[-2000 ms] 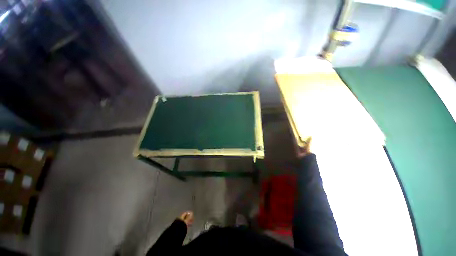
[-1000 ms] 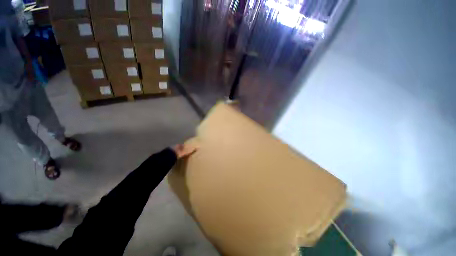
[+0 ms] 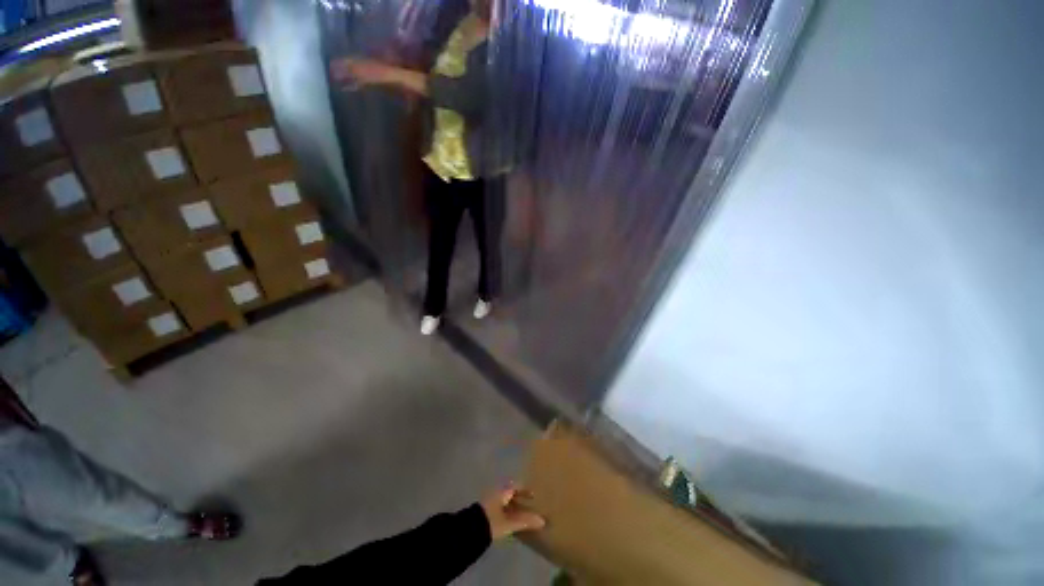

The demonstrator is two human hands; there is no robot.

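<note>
A flat brown cardboard sheet [image 3: 641, 532] lies across the lower right, tilted and cut off by the bottom edge. A second edge shows along its far side; whether there are several sheets is hard to tell. My left hand [image 3: 513, 514], in a black sleeve, grips the cardboard at its left edge. Part of the grip is hidden, and the hand is slightly blurred. My right hand is out of view.
Labelled cartons [image 3: 197, 214] stand on a wooden pallet [image 3: 183, 347] at left. A person [image 3: 460, 149] stands at a clear strip curtain [image 3: 595, 206]. Another person's grey-trousered leg [image 3: 92, 486] shows lower left. A pale wall [image 3: 870, 252] is at right.
The cardboard has dropped lower and to the right in view with my left hand. The person at the curtain has come into view. The cartons look nearer, and the small green table is mostly gone from view.
</note>
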